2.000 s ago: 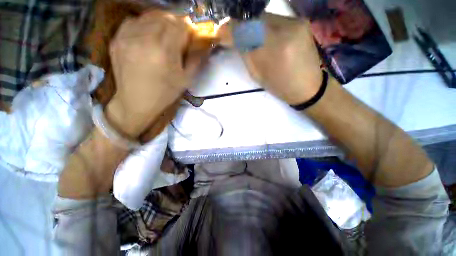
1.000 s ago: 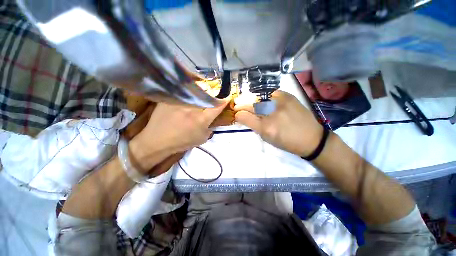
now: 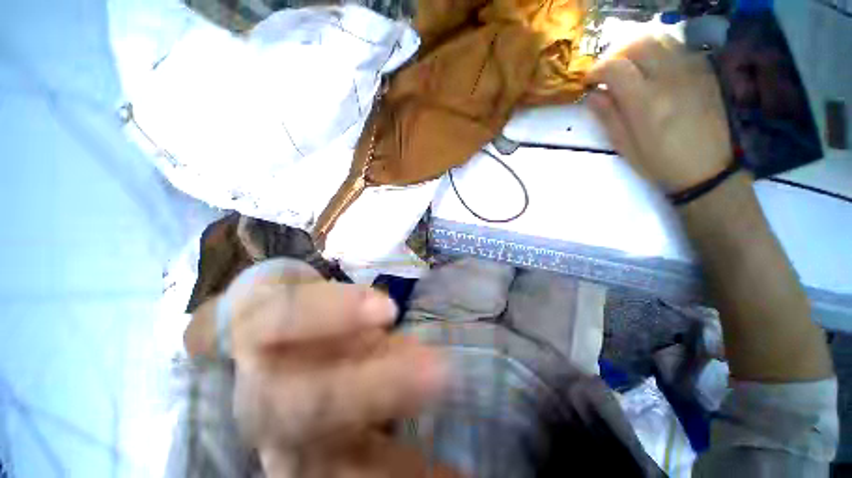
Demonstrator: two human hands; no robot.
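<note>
The brown fabric section (image 3: 448, 112) lies wrinkled on the machine table, its far end under the bright light at the top. A metal zipper (image 3: 367, 154) runs along its left edge, beside white quilted fabric (image 3: 252, 103). My right hand (image 3: 659, 117) pinches the brown fabric's right end near the light. My left hand (image 3: 327, 359) is off the fabric, low over my lap, and strongly blurred. Its fingers are half curled and apart, with nothing seen in them. The needle area is hidden or cut off at the top edge.
A dark phone or tablet (image 3: 771, 103) lies right of my right hand, with a small brown card (image 3: 834, 124) beyond it. A thin cord loop (image 3: 526, 198) lies on the white table. A measuring tape (image 3: 551, 260) runs along the front edge. Blue and white material lies below the table.
My left hand has left the fabric at the needle and dropped towards my lap. My right hand stays at the fabric. The view has shifted left and down, and the machine head has mostly left the picture.
</note>
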